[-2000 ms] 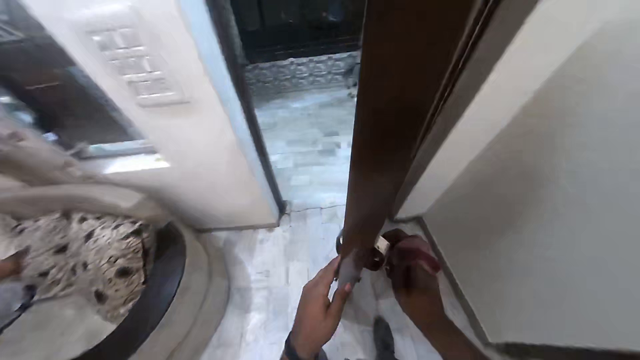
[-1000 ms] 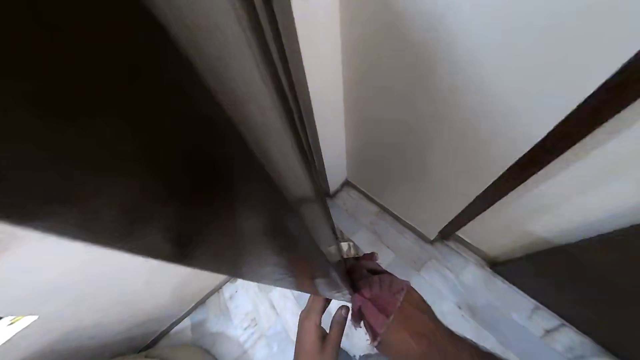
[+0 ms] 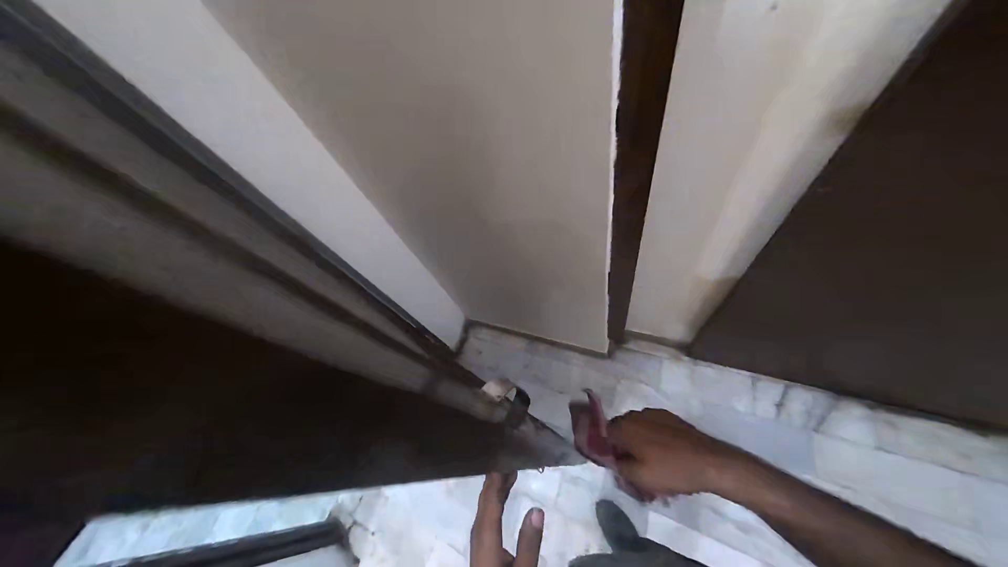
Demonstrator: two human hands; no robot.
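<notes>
My right hand [image 3: 669, 453] is closed on a dark red cloth [image 3: 596, 437], just right of the end of the dark brown door [image 3: 276, 425]. A metal door handle [image 3: 508, 394] sticks out from the door's far face, left of the cloth and apart from it. Below the door's lower edge in the view, my left hand [image 3: 504, 524] has its fingers apart, with a fingertip at or very near the door; whether it touches is hard to tell. The left palm is cut off by the frame's bottom.
White wall panels [image 3: 488, 157] and a dark wooden upright [image 3: 642, 157] stand beyond the door. A large dark brown panel [image 3: 890, 276] is at the right. Pale marble tiles [image 3: 709, 386] cover the floor, and a dark shoe [image 3: 622, 535] shows at the bottom.
My right hand with the cloth has come away from the handle, which now shows uncovered. The view has swung strongly to the right since the oldest frame.
</notes>
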